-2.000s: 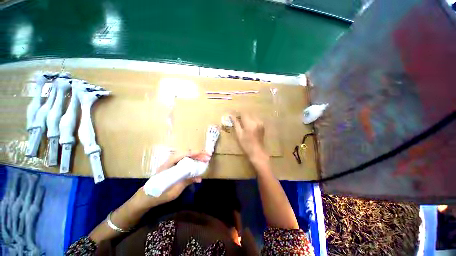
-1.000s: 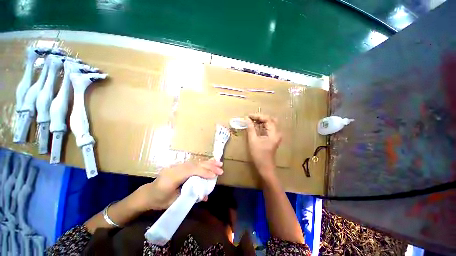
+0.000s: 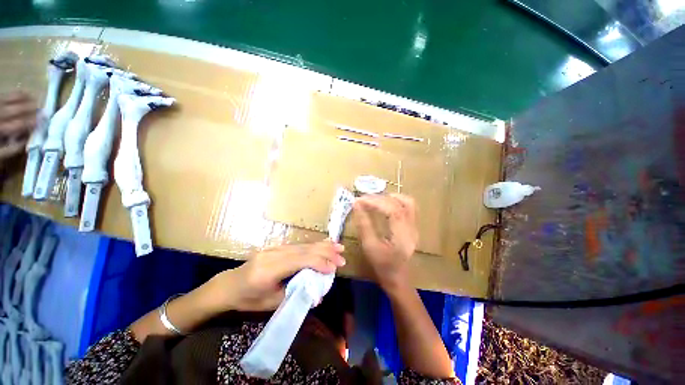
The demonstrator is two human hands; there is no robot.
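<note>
My left hand point(image 3: 297, 265) is closed around a pale handle-like moulding point(image 3: 342, 214), its narrow head pointing up and away. A white sleeve point(image 3: 278, 334) covers its wide end, pointing down towards me. My right hand point(image 3: 389, 237) is at the right of the narrow head, its bent fingertips close to it. What these fingertips hold, if anything, is too blurred to tell. A white glue dish point(image 3: 369, 184) lies just beyond the head on the cardboard mat point(image 3: 312, 169). A thin pale line shows between the dish and my right hand.
Several mouldings point(image 3: 129, 162) with dark strips lie at left; another person's blurred hand point(image 3: 16, 124) is beside them. A white dropper bottle point(image 3: 507, 194) and dark cord point(image 3: 467, 252) lie right. Thin sticks point(image 3: 357, 140) lie beyond the dish. A blue tote, brown-strip bin point(image 3: 518, 353), green belt and metal cabinet surround the bench.
My right hand has moved from beside the dish back to the moulding's head. My left hand still holds the moulding. Another person's hand has appeared at the left edge. The view has shifted.
</note>
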